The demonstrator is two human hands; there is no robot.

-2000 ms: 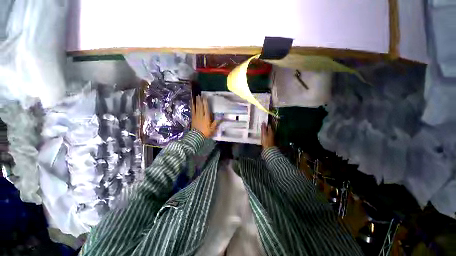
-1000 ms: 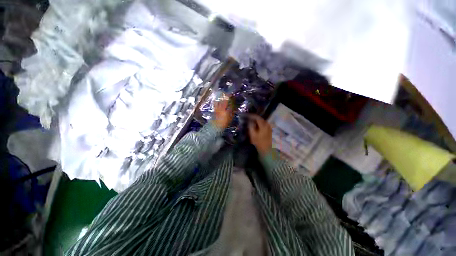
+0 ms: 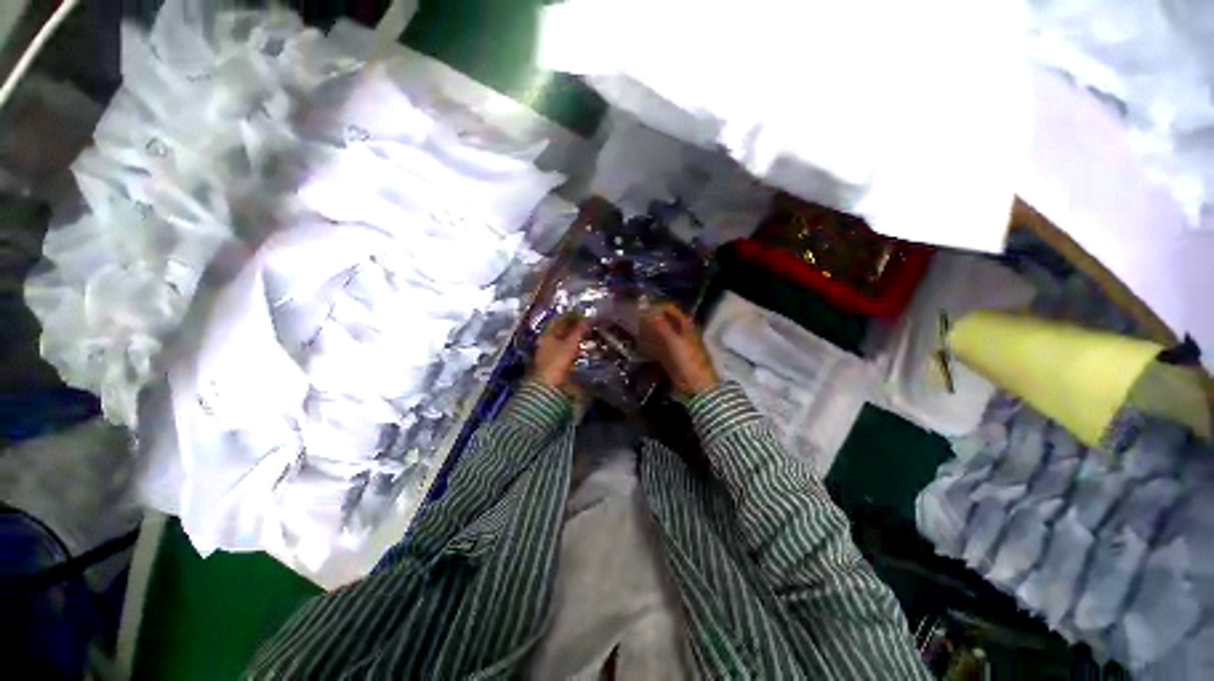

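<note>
A shallow box holds a heap of shiny dark purple-silver bagged parts [image 3: 639,256] in front of me. My left hand [image 3: 561,351] and my right hand [image 3: 675,349] are at the near part of the heap, a short gap apart. Both hands hold a shiny clear-and-dark bagged part [image 3: 615,335] between them by its sides. What is inside the bag is too blurred to tell. The white compartment tray [image 3: 776,362] lies right of my right hand, not touched.
Overlapping white wrapped pieces [image 3: 360,293] spread at the left, more [image 3: 1078,532] at the right. A red-rimmed small-parts bin [image 3: 841,260] stands behind the tray. A curled yellow sheet [image 3: 1052,366] juts in at the right. A bright white sheet stack [image 3: 852,107] is at the back.
The view has turned left since the first frame. Both hands have left the tray for the bagged parts, and now a shiny bagged part is held between them.
</note>
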